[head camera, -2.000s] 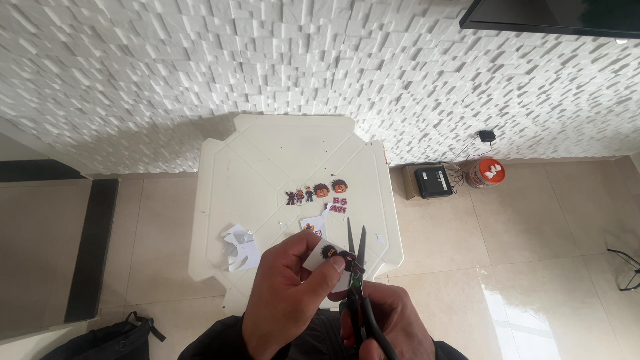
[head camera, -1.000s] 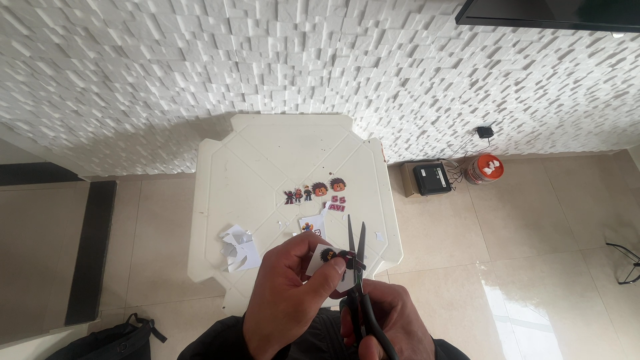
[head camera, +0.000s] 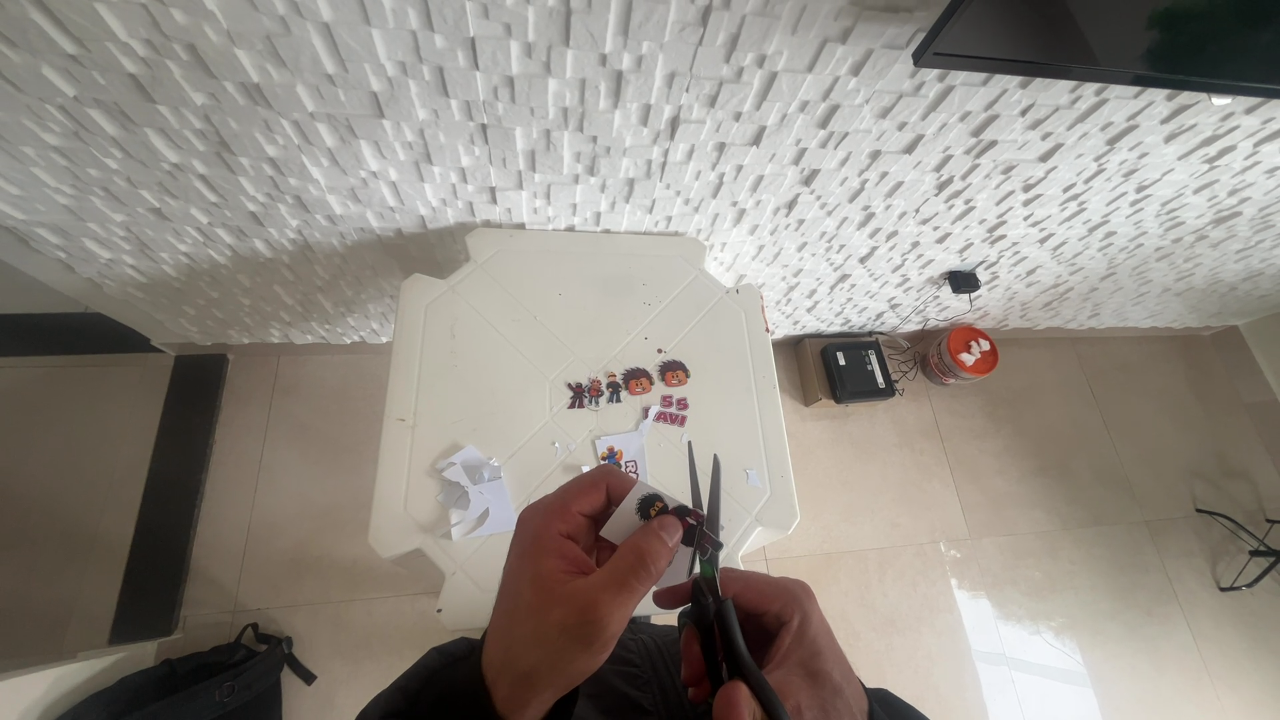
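My left hand (head camera: 575, 590) pinches a piece of printed white paper (head camera: 625, 512) bearing a dark-haired cartoon figure. Black-handled scissors (head camera: 712, 540) are in my right hand (head camera: 775, 640), their blades slightly apart at the paper's right edge. Beyond my hands, cut-out cartoon figures (head camera: 613, 388) and two cartoon heads (head camera: 674, 373) lie in a row on the white plastic table (head camera: 560, 310). Cut-out lettering (head camera: 672, 408) lies below them. Another printed paper piece (head camera: 625, 452) is partly hidden behind my left hand.
Crumpled paper offcuts (head camera: 475, 495) lie at the table's left, with small scraps (head camera: 753, 478) at the right. A black router-like box (head camera: 858, 371) on cardboard and an orange-lidded tub (head camera: 962, 355) stand by the textured wall. A black bag (head camera: 200, 680) sits at lower left.
The held paper has turned and shifted a little in my left hand. The scissor blades have come closer together than two seconds ago.
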